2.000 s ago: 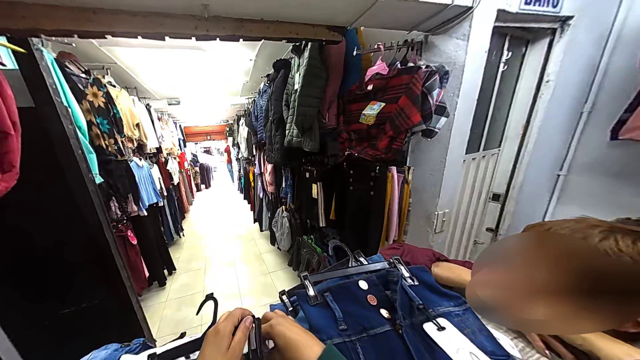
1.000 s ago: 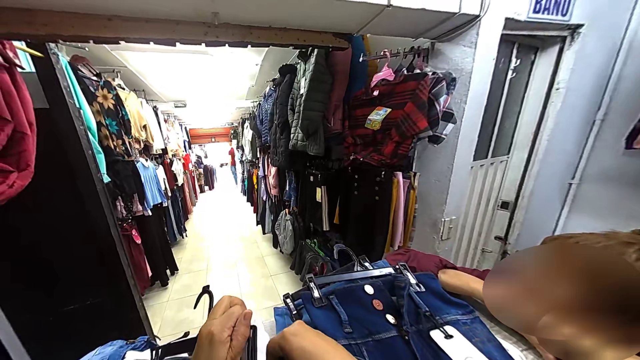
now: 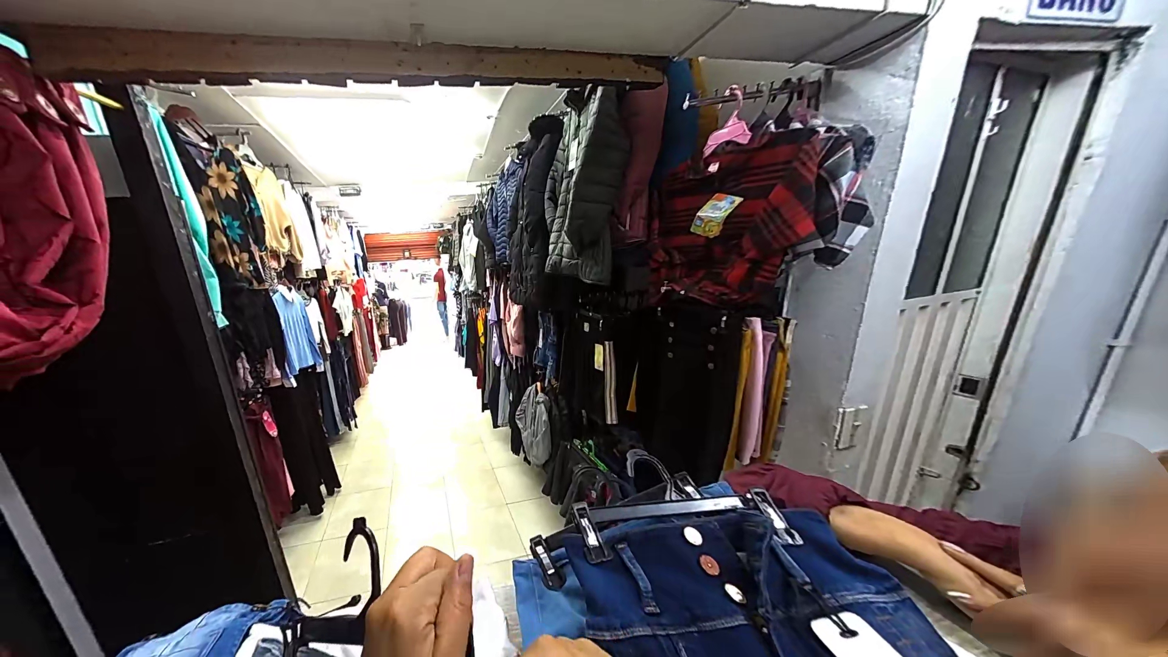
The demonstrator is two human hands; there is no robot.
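Observation:
My left hand [image 3: 422, 602] is closed, thumb up, at the bottom centre, beside a black plastic hanger [image 3: 363, 557] whose hook stands up; what its fingers hold is hidden. Only the top of my right hand [image 3: 561, 647] shows at the bottom edge, between my left hand and the blue jeans. Dark blue denim jeans [image 3: 675, 584] with buttons and a blank white tag [image 3: 853, 636] lie at the right, clipped to a black clip hanger [image 3: 675, 508]. Lighter blue denim [image 3: 205, 631] lies at the lower left.
Across from me, a person's forearms [image 3: 922, 557] rest near the jeans. Clothes racks line both sides of a tiled aisle [image 3: 411, 474]. A red plaid shirt [image 3: 744, 210] hangs at the right, near a white metal door [image 3: 949, 365]. A black panel [image 3: 137, 456] stands at the left.
My hands were together around a dark piece two seconds ago; now they are apart, and my right hand has sunk mostly out of the frame.

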